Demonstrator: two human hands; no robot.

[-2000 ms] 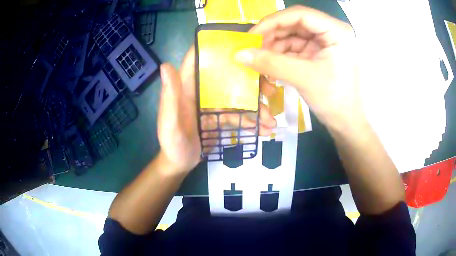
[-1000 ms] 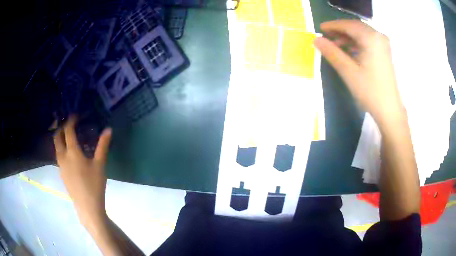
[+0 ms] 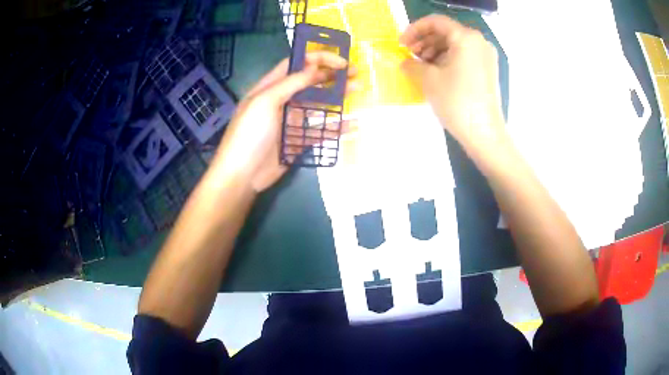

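Note:
My left hand (image 3: 265,117) holds a dark phone front housing (image 3: 323,95) upright, thumb across its screen window, keypad grid toward me. Yellow shows through the window. The white sticker sheet (image 3: 389,168) lies behind and right of the housing, with yellow adhesive pieces (image 3: 378,66) on its upper part and dark shield-shaped cut-outs near its lower end. My right hand (image 3: 455,73) is at the right edge of the yellow pieces, fingers bent and pinched together. Whether its fingertips grip the edge of a yellow piece cannot be told.
A pile of dark housings (image 3: 147,146) lies at the left. A large overexposed white pile (image 3: 572,132) is at the right, with a yellow-and-white strip (image 3: 655,69) beyond it. A dark slab (image 3: 473,4) is at the top edge. A red object (image 3: 632,267) is below the right bench edge.
The yellow-covered housing has left my hands. My left hand went to the pile and now holds another housing over the sheet. The sheet's lower end has shifted right; my right hand moved left.

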